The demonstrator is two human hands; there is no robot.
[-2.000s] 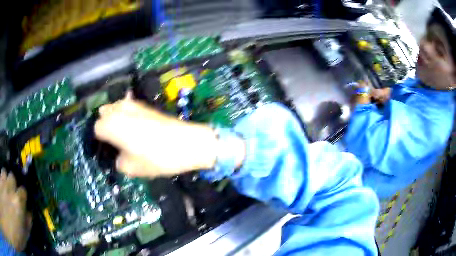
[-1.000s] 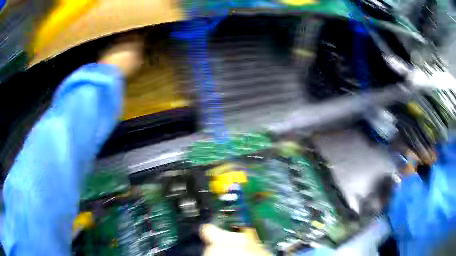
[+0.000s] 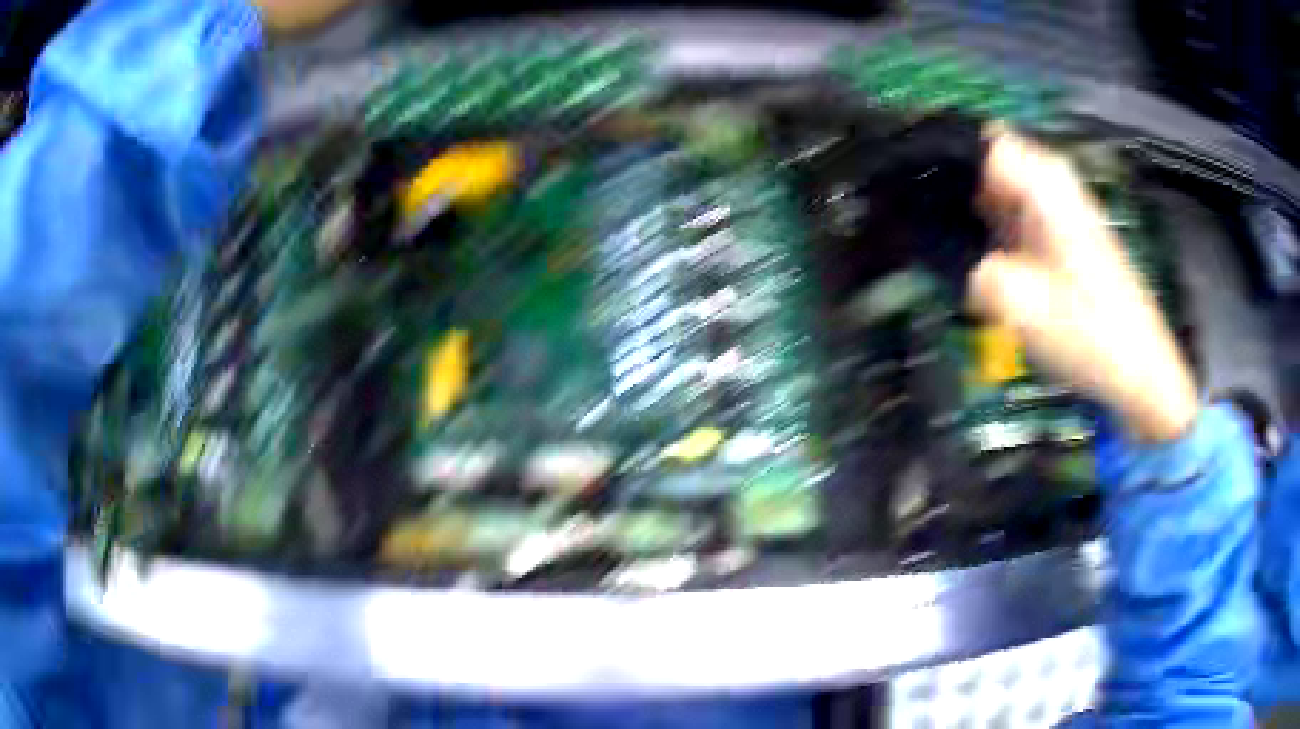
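The whole view is blurred. A green circuit board (image 3: 549, 306) crowded with parts lies in a black carrier at the centre. Yellow blocks (image 3: 463, 178) stand near its upper left, and another yellow part (image 3: 446, 375) is lower down. My right hand (image 3: 1062, 278) is over the board area at the right, fingers toward the upper left, above a yellow part (image 3: 998, 353). Blur hides whether it holds anything. Only a sliver of my left hand (image 3: 302, 12) shows at the top edge; its fingers are out of the picture.
Light green strip boards (image 3: 513, 86) lie along the far edge. Another populated board (image 3: 250, 356) is at the left, partly behind my left sleeve. A bright metal rail (image 3: 642, 638) runs along the near side. A blue sleeve (image 3: 1283, 527) shows at the right edge.
The view has swung down toward the boards. My right hand has gone from the bottom centre to the right-hand board area. My left hand, earlier at the yellow area behind the line, is now almost out of the picture.
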